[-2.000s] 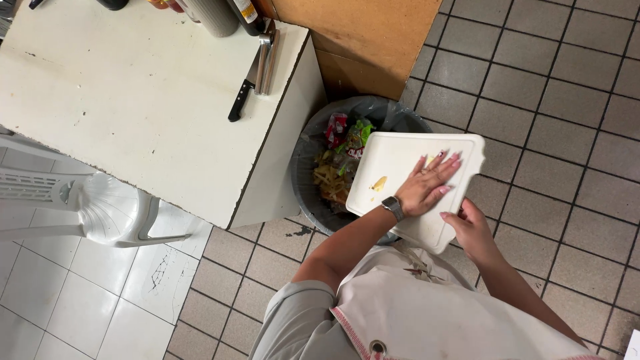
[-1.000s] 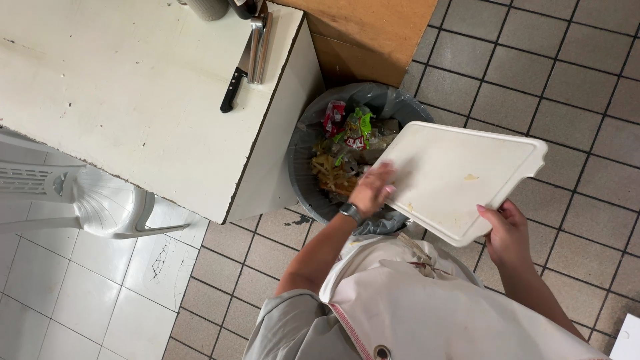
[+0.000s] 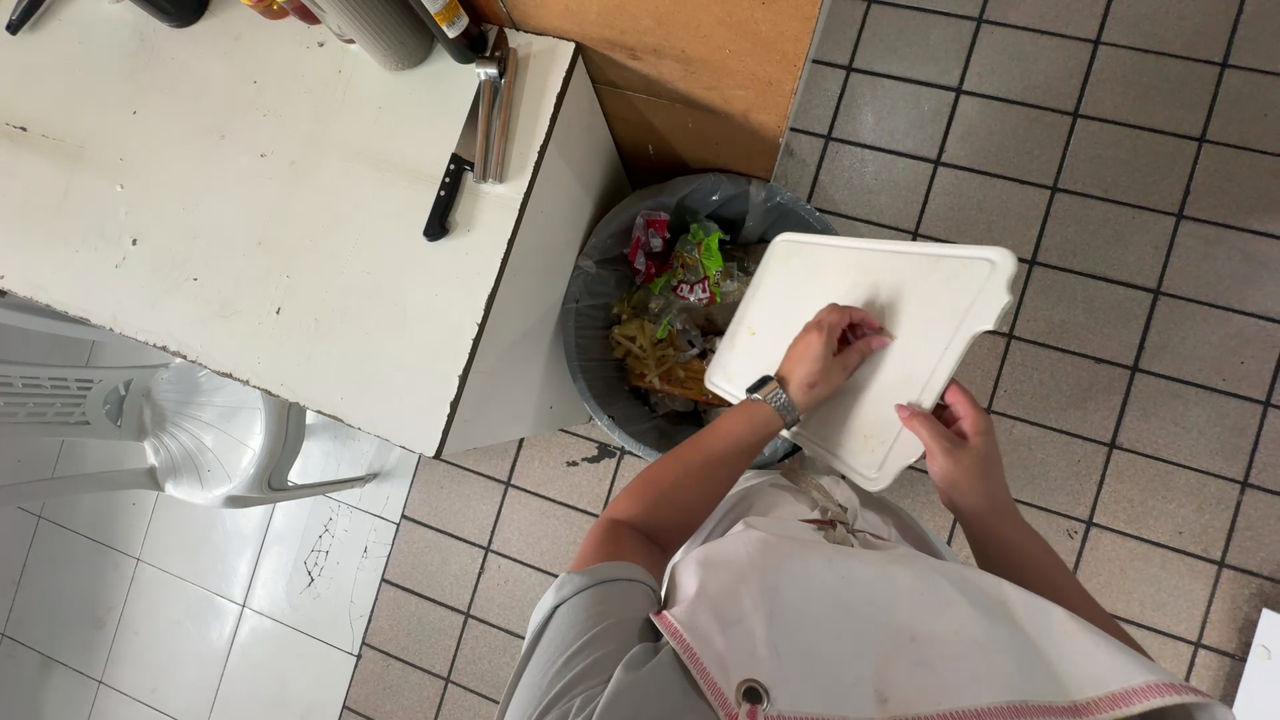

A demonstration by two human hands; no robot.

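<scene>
A white plastic cutting board (image 3: 900, 290) is tilted over the right side of a grey trash bin (image 3: 590, 370) lined with a plastic bag. My right hand (image 3: 960, 440) grips the board's lower right edge, thumb on top. My left hand (image 3: 825, 355), with a watch at its wrist, is over the board's face with its fingers curled together; whether anything is between them cannot be told. Small yellowish bits cling to the board. Inside the bin lie pale peelings (image 3: 650, 350), a green and clear wrapper (image 3: 700, 260) and a red wrapper (image 3: 648, 240).
Left of the bin stands a white table (image 3: 300, 220) with a black-handled knife (image 3: 445, 200), a metal garlic press (image 3: 492, 120), a grey cylindrical container (image 3: 385, 30) and a dark bottle (image 3: 455, 30). A white plastic chair (image 3: 205, 430) is at the lower left. A wooden panel (image 3: 700, 60) rises behind the bin.
My left hand lay flat on the board, then was at its left edge over the bin; now it is back over the middle with fingers curled. My right hand keeps its hold on the board.
</scene>
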